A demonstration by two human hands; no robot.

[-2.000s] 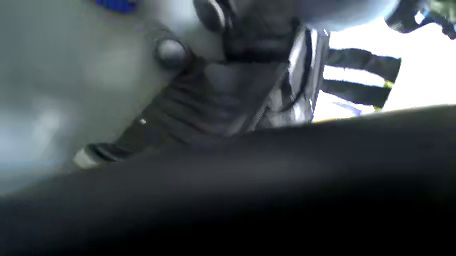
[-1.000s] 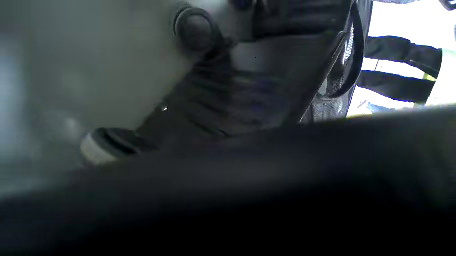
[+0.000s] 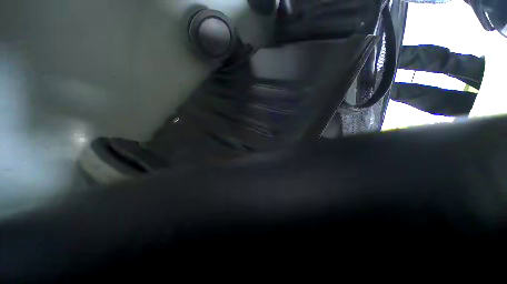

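A black wheeled case [image 3: 222, 113] with a ribbed side lies in the middle of the view, its opening edge running slantwise to the right. One round caster wheel [image 3: 213, 36] with a grey face shows at the top, another [image 3: 114, 161] at the lower left. A black curved cable or strap [image 3: 390, 61] hangs at the opening, beside greyish mesh [image 3: 356, 121]. A blurred black band [image 3: 289, 199] close to the camera covers the lower part of the view. Neither of my hands is in view.
The glossy grey floor [image 3: 111, 72] lies at the left. Another person's dark-trousered legs [image 3: 439, 61] show sideways at the right against a very bright background. A dark object [image 3: 492, 14], too cut off to name, is at the upper right corner.
Since two seconds ago the case has shifted in view and its curved cable shows more clearly; the blue item at the top left has left the view. The last second brings only a slight leftward shift.
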